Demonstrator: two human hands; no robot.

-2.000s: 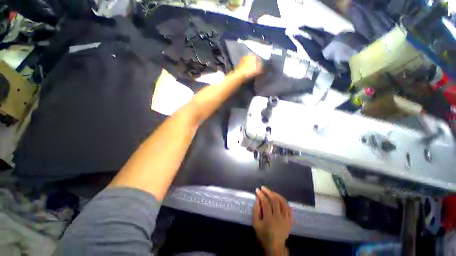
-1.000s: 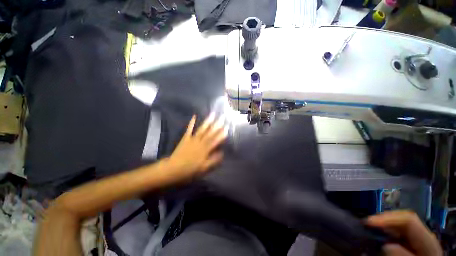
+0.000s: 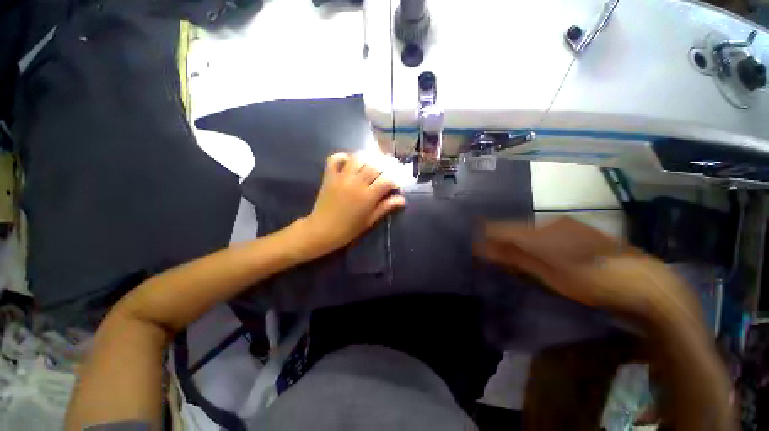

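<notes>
The dark front panel (image 3: 438,252) lies across the machine bed and hangs over the front edge. A small dark welt or pocket flap (image 3: 368,252) lies on it, with a pale line along its right edge. My left hand (image 3: 358,202) presses on the flap's upper end with fingers curled, just left of the presser foot. What is under its fingertips is hidden. My right hand (image 3: 540,252) is blurred over the panel's right part; its grip cannot be made out. The white lockstitch machine (image 3: 506,84) stands above, its needle area (image 3: 430,164) brightly lit.
A dark panel stack (image 3: 110,168) lies at left, with a yellow strip (image 3: 184,67) along its upper right edge. A dark slim tool (image 3: 620,187) lies on the bed at right. Pale scraps (image 3: 34,370) are heaped at lower left. My lap is below the table edge.
My right hand has moved from the lower right corner up and left over the panel. The panel lies flatter, and the small flap now shows below my left hand. The view has shifted slightly.
</notes>
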